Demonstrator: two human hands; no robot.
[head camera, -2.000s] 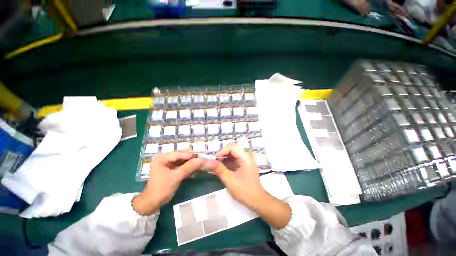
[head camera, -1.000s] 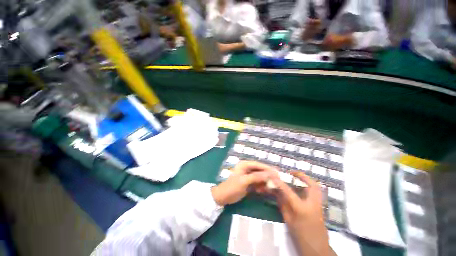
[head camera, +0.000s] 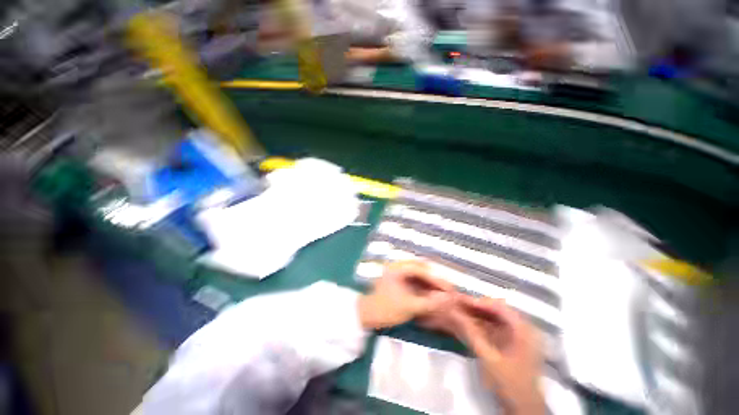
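The picture is strongly blurred. My left hand (head camera: 405, 297) and my right hand (head camera: 501, 334) meet at the fingertips over the front edge of the clear blister tray (head camera: 474, 243), which shows rows of white parts. Whatever is between the fingertips is hidden or too blurred to tell. A release liner sheet (head camera: 417, 377) with faint grey rectangles lies on the green bench just below my hands, partly covered by my right hand and wrist.
A white paper pile (head camera: 284, 219) lies at left, beside a blue box (head camera: 194, 174). More white paper (head camera: 600, 300) covers the tray's right edge, with spare pad sheets (head camera: 672, 324) beyond. People in white smocks work across the green strip (head camera: 486, 130).
The view swung left between the first two frames, bringing the blue box and people in. Since then both hands stay together, with my right fingers lower and closer to my left ones.
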